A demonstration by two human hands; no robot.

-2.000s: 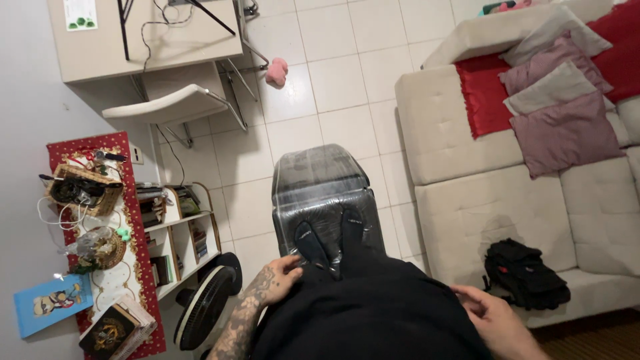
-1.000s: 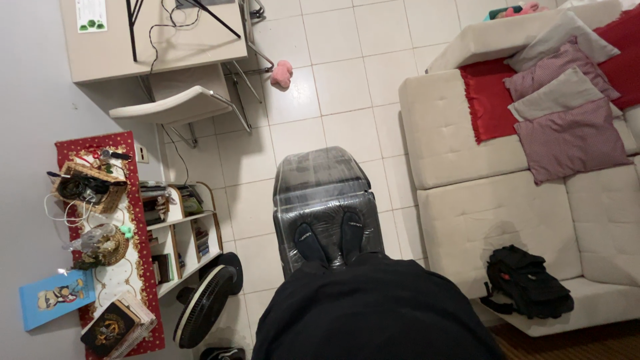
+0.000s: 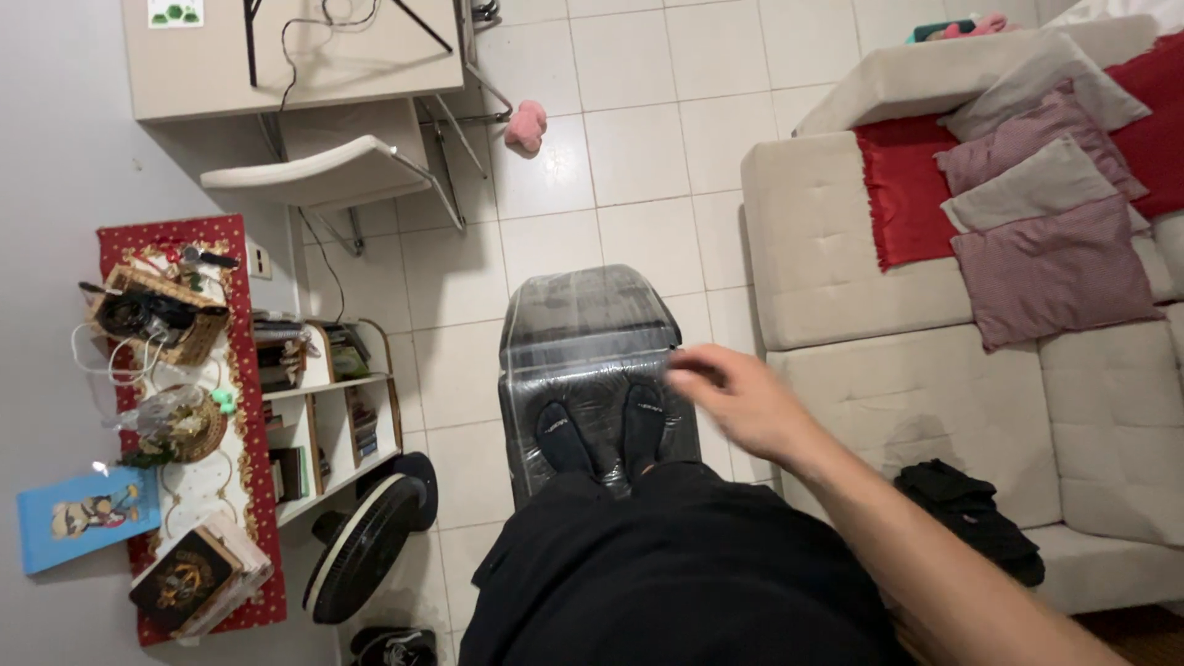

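My right hand (image 3: 735, 398) is raised in front of me, slightly blurred, fingers loosely curled, beside the right edge of a black padded seat (image 3: 592, 356) wrapped in clear plastic. Nothing shows in its fingers, and whether it touches the seat cannot be told. My feet, in black socks (image 3: 564, 439), stand on the seat's plastic-covered part. Black clothing hides my legs. My left hand is out of view.
A beige sofa (image 3: 906, 407) with cushions, a red throw (image 3: 902, 194) and a black backpack (image 3: 971, 518) is at right. At left are a bookshelf (image 3: 333, 398), a black fan (image 3: 370, 546), a white chair (image 3: 314, 176) and a table (image 3: 370, 83). A pink plush toy (image 3: 527, 128) lies on the tiles.
Both hands showed beside my body two seconds ago, and neither showed one second ago. My right hand has now come into view, reaching over beside the seat.
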